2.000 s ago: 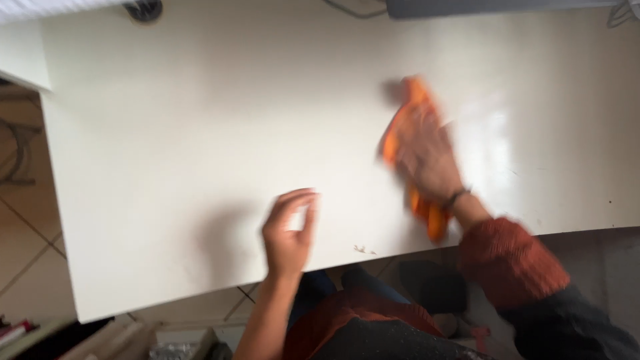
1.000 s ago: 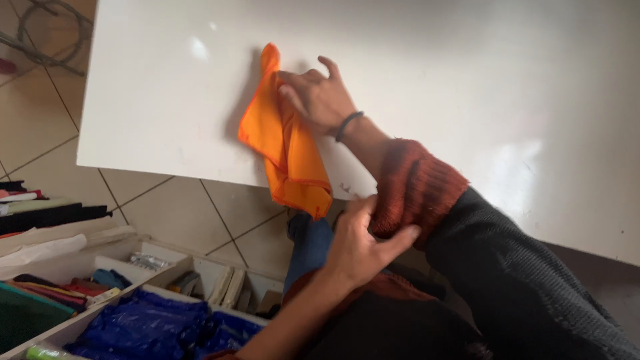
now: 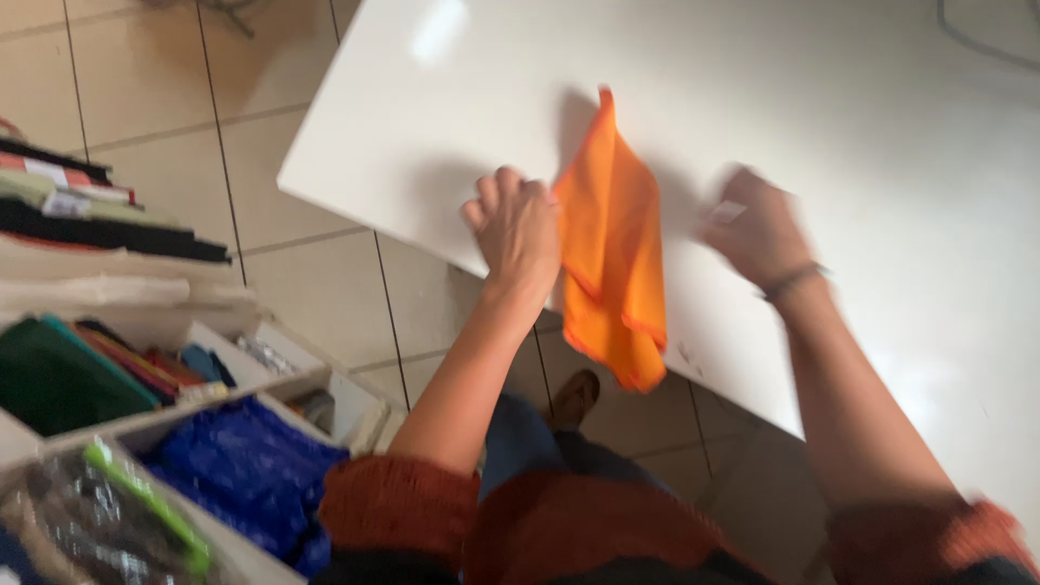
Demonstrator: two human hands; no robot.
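An orange cloth [image 3: 613, 244] lies crumpled on the white tabletop [image 3: 731, 106], its lower end hanging over the near edge. Just left of it is my left hand [image 3: 517, 223], its fingers bent and its side against or very close to the cloth; whether it grips the fabric does not show. My right hand [image 3: 756, 223] is to the right, apart from the cloth, blurred and with curled fingers. Something small and pale shows at its fingers, too blurred to name. A dark band circles the right wrist.
At the lower left is a white divided drawer [image 3: 325, 382] with folded fabrics [image 3: 73, 374], a blue plastic-like bundle [image 3: 244, 471] and a bright green strip [image 3: 150, 508]. More stacked fabrics [image 3: 89, 203] lie above it. A cable [image 3: 975, 45] lies at the tabletop's upper right.
My right hand, on the cloth in both earlier frames, is now off it to the right. My left hand has come up beside the cloth. The view has swung toward the drawer.
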